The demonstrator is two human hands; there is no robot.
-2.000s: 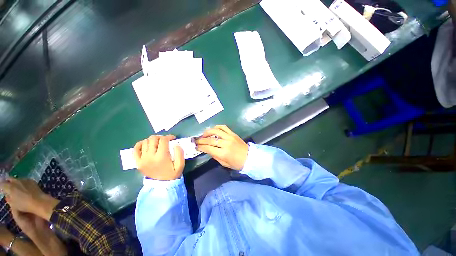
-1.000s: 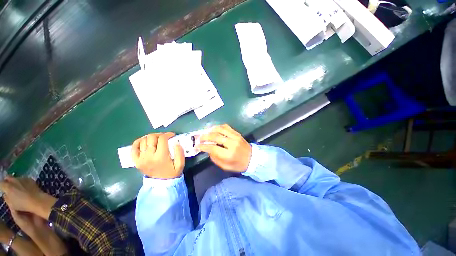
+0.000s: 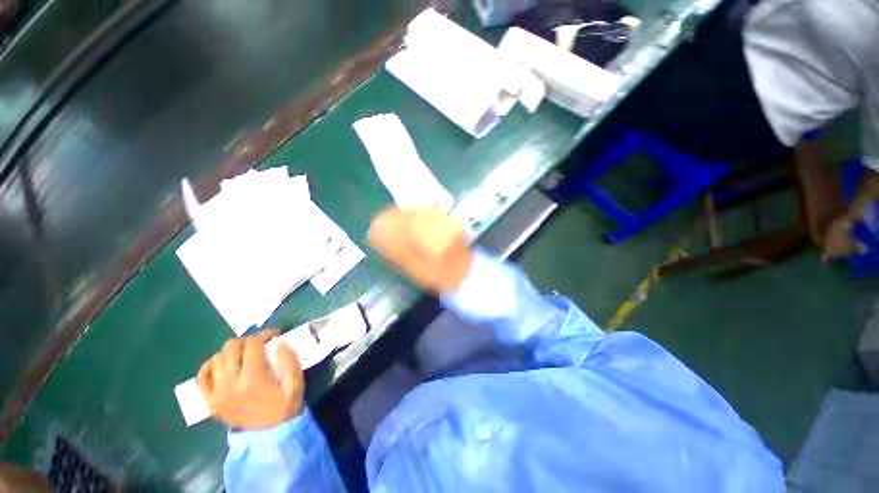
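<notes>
My left hand [image 3: 253,381] grips a long, narrow white strip [image 3: 332,332], which looks like a folded leaflet, near the bench's front edge. Dark marks show on the strip's right part, and its left end sticks out past the hand. My right hand [image 3: 422,247] is blurred, raised off the strip, at the near end of a long white bundle [image 3: 398,159]. Its fingers are not clear, and I cannot tell whether it touches the bundle. A loose pile of white sheets [image 3: 265,246] lies beyond my left hand.
White cartons [image 3: 448,72] and a slim white box [image 3: 559,72] lie at the bench's far right, near a dark item with a pale cable [image 3: 602,37]. A blue stool [image 3: 641,183] and a person's arm [image 3: 819,197] are at right. A dark tray [image 3: 82,469] is at lower left.
My right hand has let go of the strip and moved up towards the long bundle. My left hand still grips the strip. The view has turned right, so the bench items appear further left.
</notes>
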